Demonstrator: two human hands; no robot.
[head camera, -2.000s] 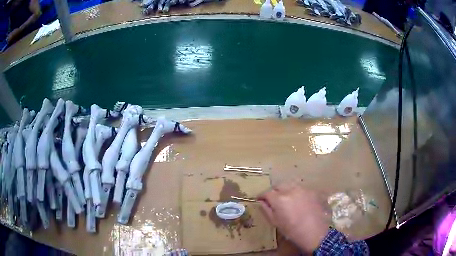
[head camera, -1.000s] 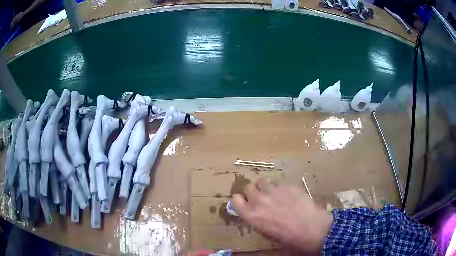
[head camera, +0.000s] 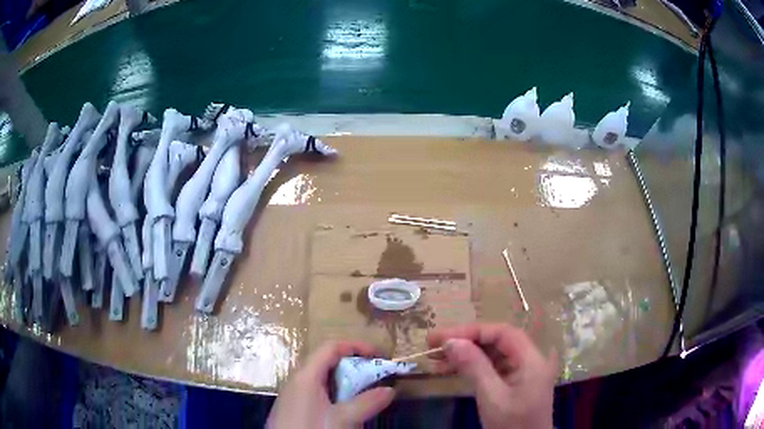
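My left hand (head camera: 312, 394) holds a small grey-white piece (head camera: 360, 377), likely a foot part, low at the table's front edge. Its narrow end points right. My right hand (head camera: 503, 369) pinches a thin pale swab (head camera: 423, 353) by its right end. The swab's left tip is at the piece's upper side; whether they touch is hard to tell. Just beyond the hands, a small white oval dish (head camera: 394, 294) stands on a tan cardboard pad (head camera: 335, 251) with dark wet stains around it.
Many white-grey leg assemblies (head camera: 243, 205) lie piled at the left. Two swabs (head camera: 422, 223) lie at the pad's back edge, another (head camera: 515, 280) to its right. Several white squeeze bottles (head camera: 557, 120) stand at the back edge by the green belt (head camera: 251, 67). A clear panel stands at the right.
My right hand has drawn back from the dish, uncovering it, and now shows a swab. My left hand has come into view with the grey-white piece. The view has tilted downward.
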